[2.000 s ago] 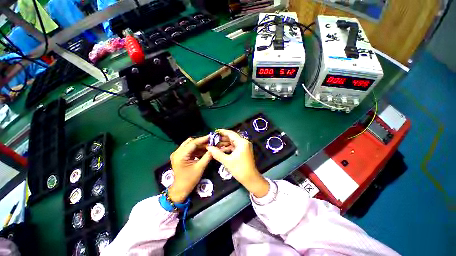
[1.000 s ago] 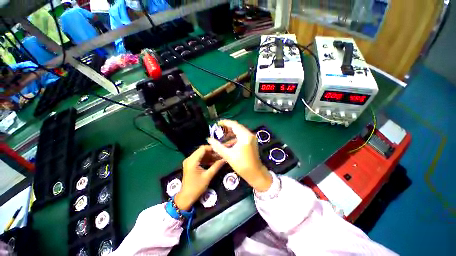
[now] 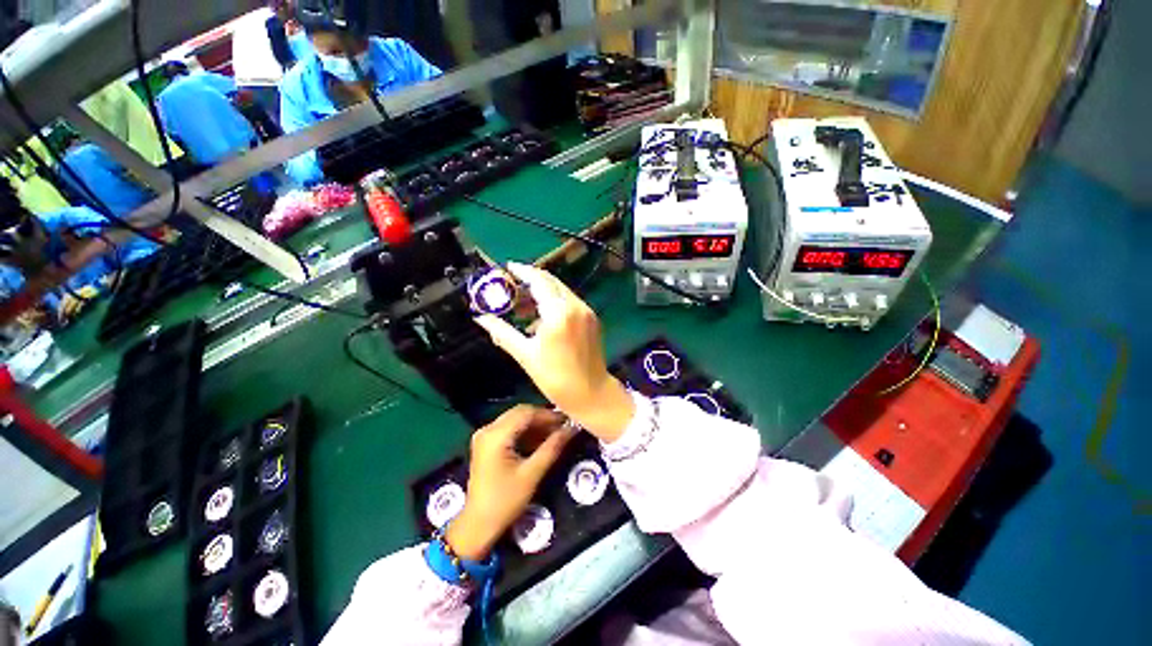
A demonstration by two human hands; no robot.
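Note:
My right hand [image 3: 562, 347] pinches a round watch module [image 3: 492, 294] by its rim between thumb and fingertips, raised in front of the black test fixture [image 3: 411, 284] with its red clamp handle [image 3: 387, 212]. The module shows a bright ring and pale centre. My left hand [image 3: 503, 477], with a blue wrist strap [image 3: 457, 564], is lower, over the component tray [image 3: 628, 507]. Its fingers are curled with the tips close together; whether they hold something cannot be seen. White round modules and ringed modules sit in that tray, partly hidden by my hands and sleeves.
A filled module tray [image 3: 240, 536] and a near-empty tray [image 3: 149, 435] lie at left. Two white power supplies [image 3: 689, 215] with red digits stand behind at right. Thin wires cross the bench. A red case [image 3: 941, 410] is at right. Masked workers in blue [image 3: 348, 82] are opposite.
My right hand has carried the module up and left toward the fixture and turned its round face into view. My left hand has stayed low and is apart from it. The view has tilted up.

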